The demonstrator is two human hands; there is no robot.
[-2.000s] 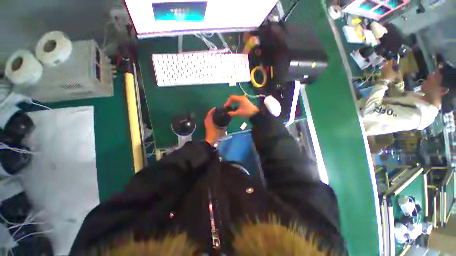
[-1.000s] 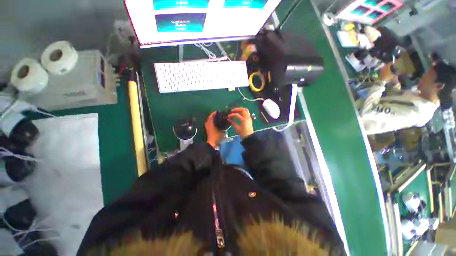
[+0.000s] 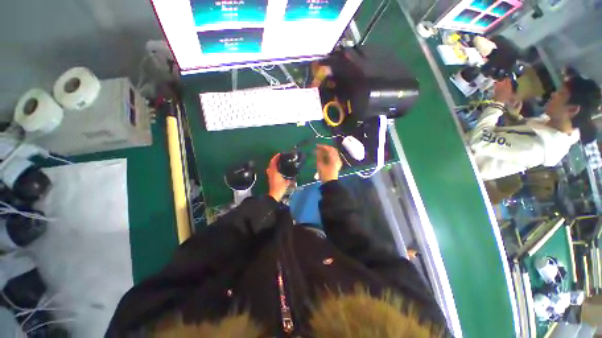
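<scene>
A black ball-shaped security camera head (image 3: 289,164) is in front of me over the near edge of the green mat. My left hand (image 3: 274,178) holds it from its left side. A thin dark stick or antenna shows at its upper right. My right hand (image 3: 328,162) is just right of the camera and apart from it, blurred; whether it holds something small cannot be told. A second security camera (image 3: 240,176), with a black head on a white arm, stands on the mat to the left of my left hand.
A white keyboard (image 3: 260,107), yellow tape roll (image 3: 334,113), white mouse (image 3: 354,148) and black label printer (image 3: 377,89) lie beyond my hands, below a monitor (image 3: 254,30). White label rolls (image 3: 77,88) and a white sheet (image 3: 86,231) are left. A green conveyor (image 3: 455,237) and another person (image 3: 528,145) are right.
My right hand has come off the camera head and moved slightly right. My left hand still holds the head, whose black face now shows more. The view has tilted up, showing more of the monitor.
</scene>
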